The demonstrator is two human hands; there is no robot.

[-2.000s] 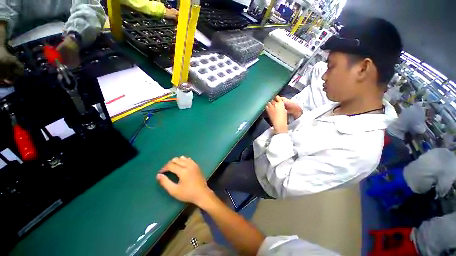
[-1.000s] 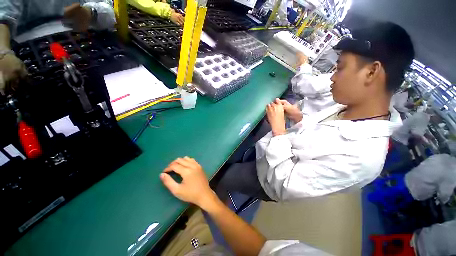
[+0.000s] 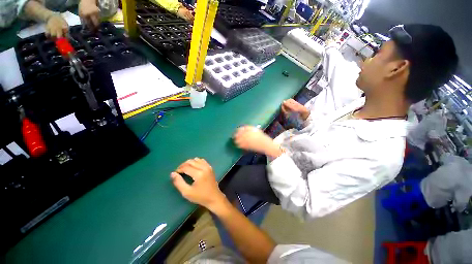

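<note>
My right hand (image 3: pixel 201 181) rests at the front edge of the green bench mat, thumb and fingers curled around a small dark thing (image 3: pixel 187 178), mostly hidden; I cannot tell for certain what it is. My left hand is not in view. The black clamping fixture (image 3: pixel 98 167) lies to the left of my right hand, apart from it. One red-gripped toggle clamp (image 3: pixel 33 137) is near its left side, and another red grip (image 3: pixel 64 46) stands farther back on a metal lever.
A yellow post (image 3: pixel 201 46) stands beyond the fixture, with a small white cup (image 3: pixel 197 97) at its foot. White paper (image 3: pixel 139 86) and a tray stack (image 3: pixel 233 75) lie nearby. A person in a white smock (image 3: pixel 341 160) sits at right. Hands work over black trays (image 3: pixel 101 46) opposite.
The seated person's hands have come apart, one reaching over the mat edge. The person opposite has moved hands by the rear red grip. The view has shifted slightly; my right hand keeps its pose.
</note>
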